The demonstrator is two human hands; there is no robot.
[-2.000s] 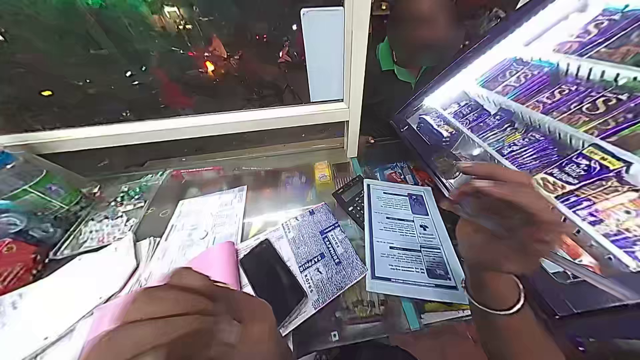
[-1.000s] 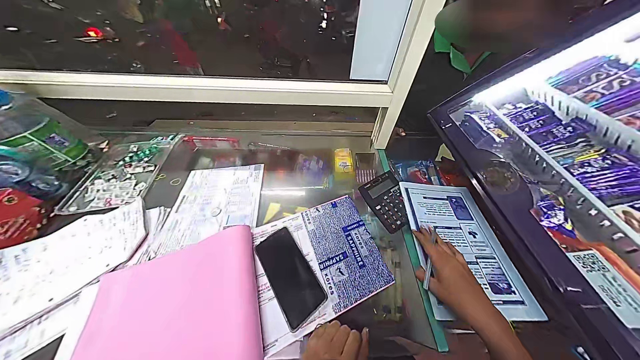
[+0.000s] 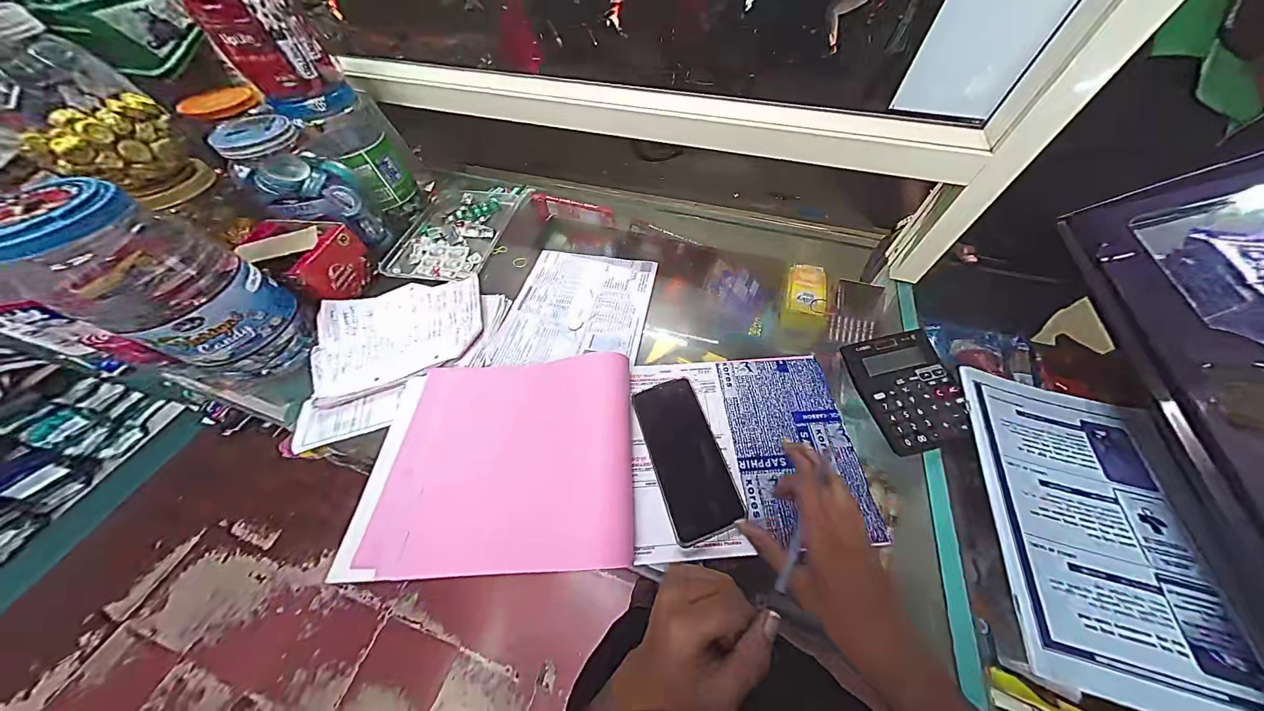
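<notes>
A black smartphone (image 3: 688, 461) lies on an opened pad, between its folded pink sheet (image 3: 513, 464) and a blue-and-white carbon paper cover (image 3: 780, 395). Just below the phone is my left hand (image 3: 696, 637), fingers curled in, its palm hidden; nothing shows in it. My right hand (image 3: 825, 538), slightly blurred, is over the lower part of the carbon paper cover and holds a thin pen (image 3: 791, 558) between its fingers. A black calculator (image 3: 907, 390) rests to the upper right of the cover. Printed bills (image 3: 583, 301) and handwritten papers (image 3: 395, 336) lie behind the pink sheet.
Plastic candy jars (image 3: 227, 316) crowd the left of the glass counter, beside a red box (image 3: 311, 259) and a tray of small sweets (image 3: 454, 237). A window frame (image 3: 671, 118) borders the back. On the right are a printed sheet (image 3: 1096, 523) and a dark display case (image 3: 1165, 257).
My right hand has moved off the printed sheet at the right to the carbon paper cover. The view has swung left, bringing the candy jars into sight.
</notes>
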